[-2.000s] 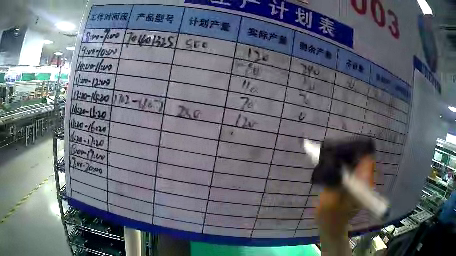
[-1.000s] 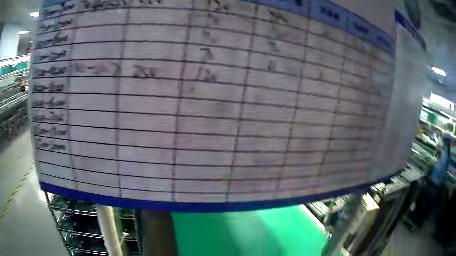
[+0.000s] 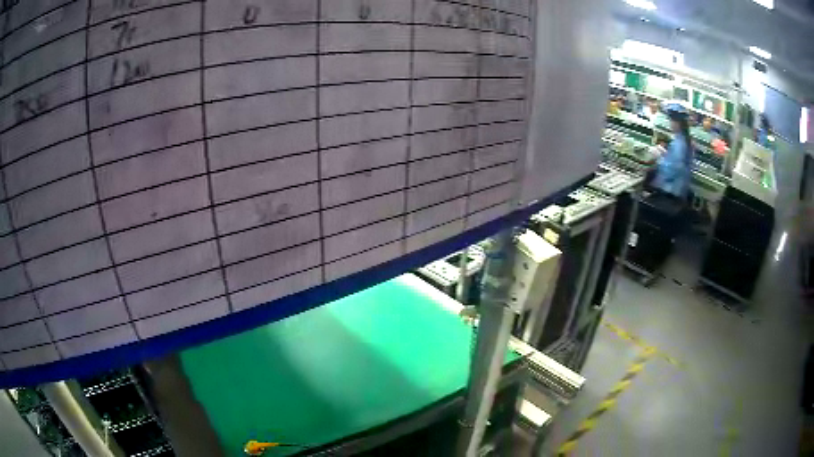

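The production plan board (image 3: 268, 170) fills the upper left, close in front of me. It is a large white grid with a blue lower border and handwritten figures in its upper rows. Its left and top parts are cut off by the picture's edge. Neither my left hand nor my right hand is in the picture. No marker is in view.
Below the board lies a green belt surface (image 3: 339, 357) with a small yellow-orange object (image 3: 261, 446) at its front edge. A metal post (image 3: 489, 357) stands beside it, with a pale box (image 3: 533, 268). A person in blue (image 3: 676, 161) stands near black racks (image 3: 739, 241). Yellow-black tape (image 3: 616, 388) marks the floor.
My right hand with the white marker was at the board two seconds ago and has left the picture. The view has swung right and down, bringing in the aisle and person.
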